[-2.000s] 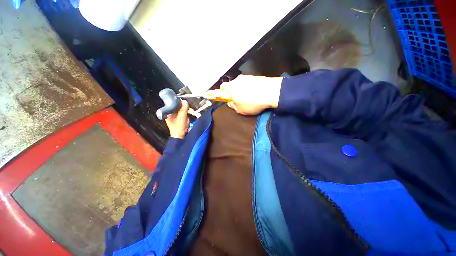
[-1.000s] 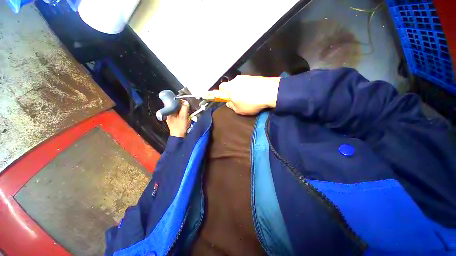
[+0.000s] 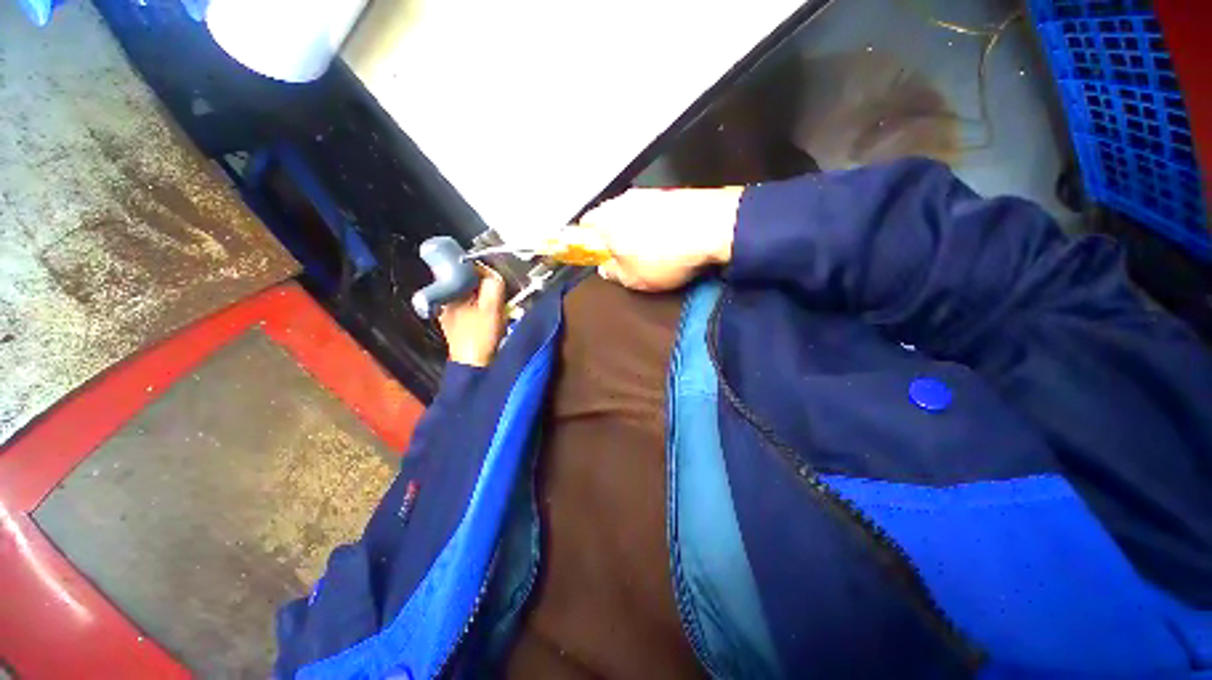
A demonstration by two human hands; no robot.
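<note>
My left hand (image 3: 475,323), partly hidden by the sleeve, holds a grey rounded piece (image 3: 449,275) near the corner of the pale table. A narrow silver-grey bar (image 3: 529,288) shows beside my left hand; how it joins the piece is unclear. My right hand (image 3: 662,237) is closed on the yellow handle (image 3: 576,245) of a screwdriver or trimming tool. The tool's thin shaft (image 3: 496,251) points left, and its tip is at the grey piece. Both hands are bare and close to my body.
The pale worktable (image 3: 532,93) lies ahead, with a white cylinder (image 3: 282,33) at its left. A red-framed machine (image 3: 67,445) and a stained metal surface (image 3: 113,213) are at the left. A blue mesh crate (image 3: 1130,126) stands at the upper right.
My right hand has shifted very slightly and its grip on the yellow handle has turned a little. The right sleeve has risen slightly. My left hand and the grey piece have barely moved.
</note>
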